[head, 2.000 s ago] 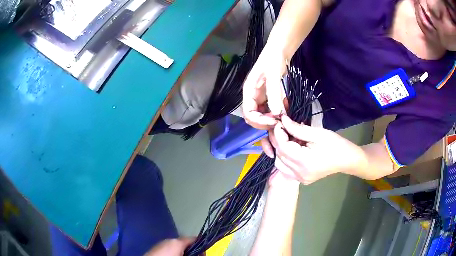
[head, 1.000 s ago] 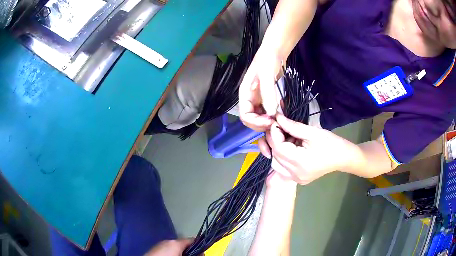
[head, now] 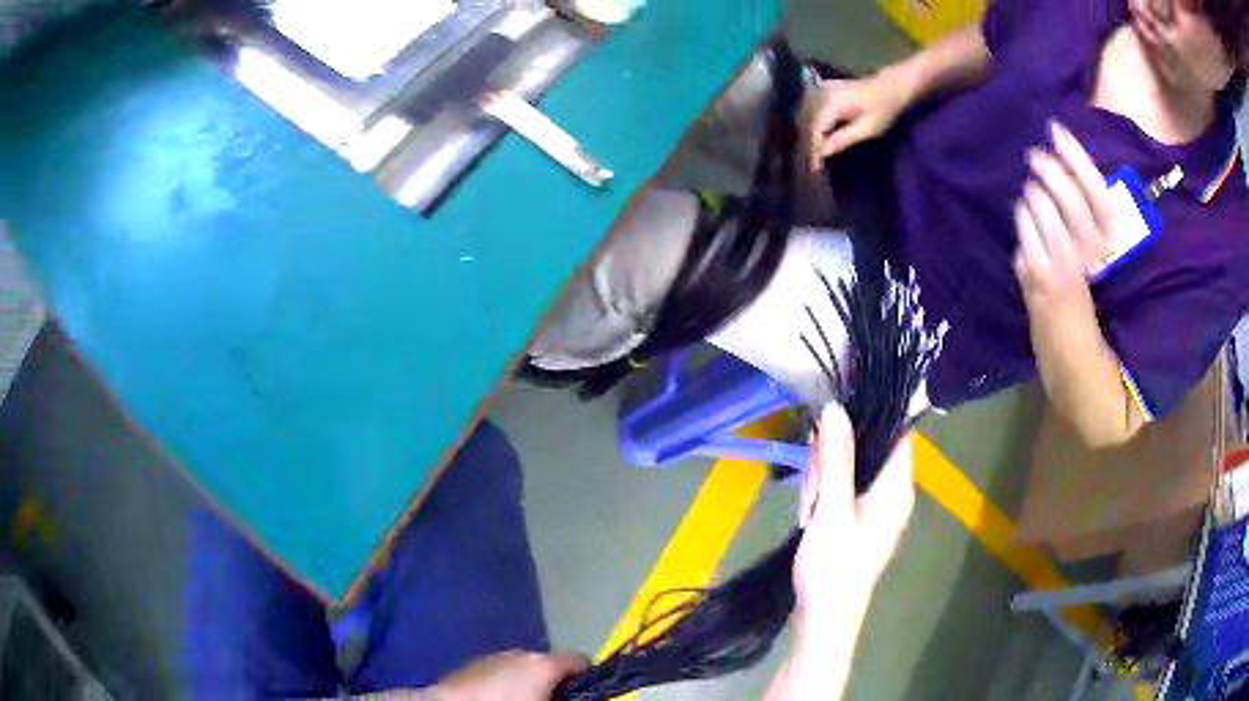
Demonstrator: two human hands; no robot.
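My right hand [head: 852,514] is closed around a black cable bundle [head: 712,623] near its upper end. The stripped silvery ends [head: 911,308] fan out above my fingers, with a few cables splayed to the left. My left hand [head: 514,675], partly cut off by the bottom edge, grips the lower part of the same bundle. Some cables loop loosely between my hands.
A seated coworker in a purple shirt [head: 945,206] has both hands off my bundle. Dark cables [head: 726,267] lie across their lap. A green table [head: 343,342] at left bears a solder pot [head: 411,151] and white-handled strip [head: 551,140]. A blue stool [head: 699,411] stands below the lap.
The coworker's hands have let go of my bundle and moved apart, one toward the lap cables, one raised at the badge. My right hand and bundle top have shifted right and down.
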